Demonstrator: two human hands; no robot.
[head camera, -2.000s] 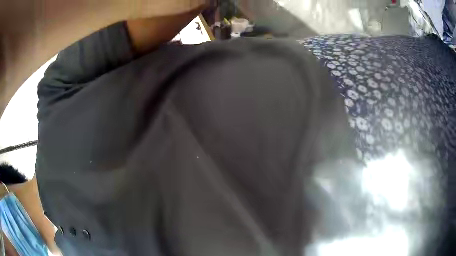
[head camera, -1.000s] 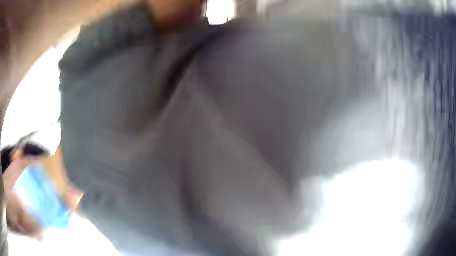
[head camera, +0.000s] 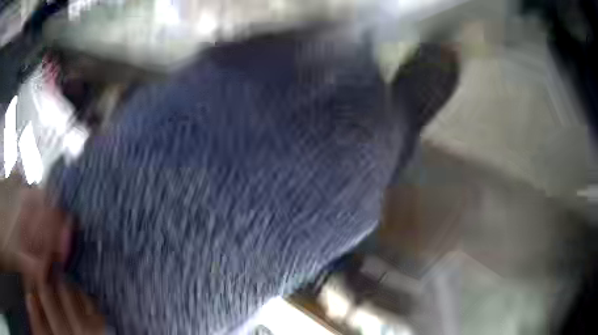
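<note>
The view is strongly blurred and tilted. A dark blue cloth with a fine pale pattern fills the middle, close to the camera; it looks like worn clothing, but whose is unclear. A hand with several fingers shows at the lower left edge beside the cloth, partly cut off. I cannot tell whether it is mine or another person's, nor whether it holds anything. No other hand can be made out.
A dark rounded shape sticks out at the cloth's upper right. A pale grey surface lies to the right. A bright white patch shows at the left. Blurred pale and brown things lie along the bottom.
The view has swung sharply. The dark grey garment and the masked person at the lower left are gone from view, and the blue patterned cloth now fills the middle.
</note>
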